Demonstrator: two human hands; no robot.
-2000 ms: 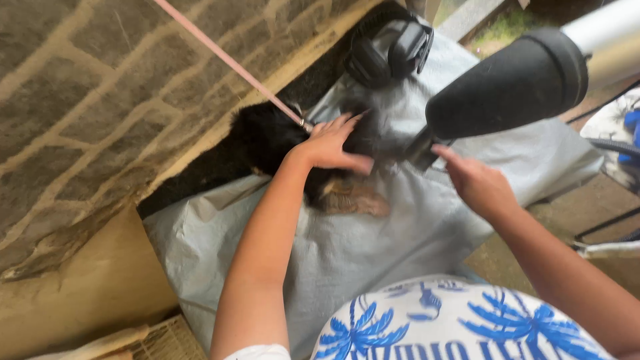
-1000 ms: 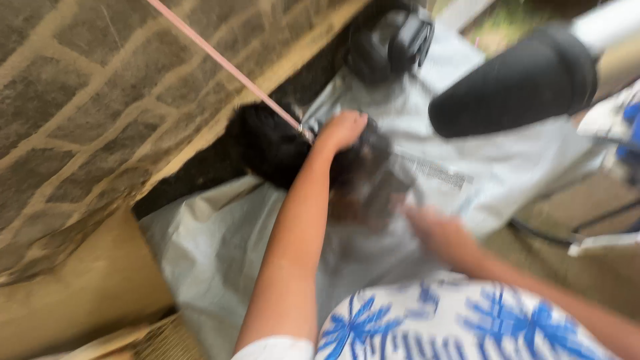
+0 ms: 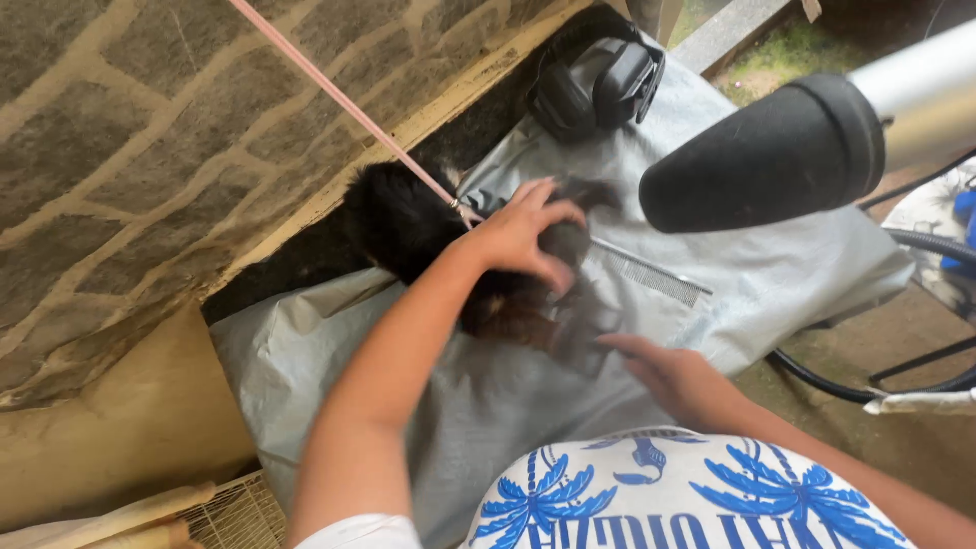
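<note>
A small black-and-brown dog (image 3: 404, 217) is on a grey plastic sheet, with a pink leash (image 3: 335, 97) clipped at its neck. My left hand (image 3: 526, 236) lies over the dog's head and neck area, its fingers spread and curved. To the lower right, my right hand (image 3: 663, 374) holds a blurred dark tool (image 3: 587, 335), perhaps a grooming brush, against the dog's brown lower part. A metal comb (image 3: 652, 273) rests on the sheet right of the dog. Motion blur hides the tool's shape and the dog's face.
Black earmuffs (image 3: 598, 91) sit at the sheet's far end. A black nozzle on a silver tube (image 3: 762, 156) juts in from the upper right. The stone wall (image 3: 191, 114) borders the left side. A black hose (image 3: 823, 386) runs at right; a wire rack (image 3: 240, 518) is at lower left.
My left hand has shifted over the dog, its fingers more curved than a second ago. The comb on the sheet now shows plainly. My right hand remains near the dog's lower part.
</note>
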